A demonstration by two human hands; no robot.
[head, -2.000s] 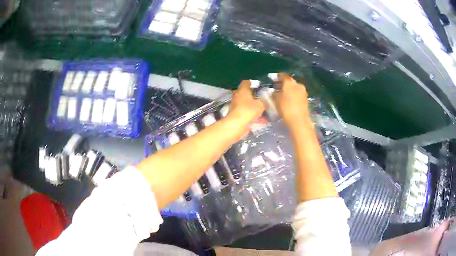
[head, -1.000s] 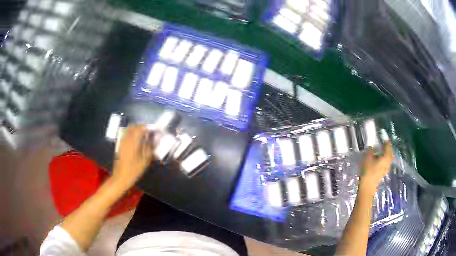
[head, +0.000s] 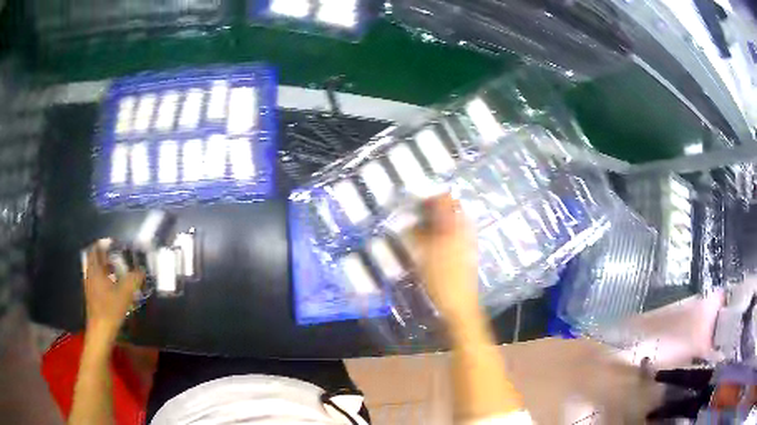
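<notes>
My left hand (head: pixel 109 290) is at the left end of a loose group of white units (head: pixel 166 270) on the black mat. Its fingers are around a unit; a firm hold cannot be made out. My right hand (head: pixel 444 241) is blurred, over the lower row of a clear blister tray (head: pixel 531 191), and hides part of that row. Whether it holds anything cannot be told. White units stand in the tray's upper row (head: pixel 378 183), with a gap before the last one. The clear tray lies tilted, partly over a blue tray (head: pixel 311 286).
A blue pocket tray (head: pixel 270 137) with two rows of white units is at the back left. Dark slotted strips (head: pixel 332 145) lie in a pile beside it. A ridged clear tray stack (head: pixel 618 257) is at right. Another blue tray (head: pixel 357 31) of units is behind, on the green surface.
The view has shifted. My right hand has moved from the far right end of the clear tray's upper row to its lower row. My left hand remains at the loose units.
</notes>
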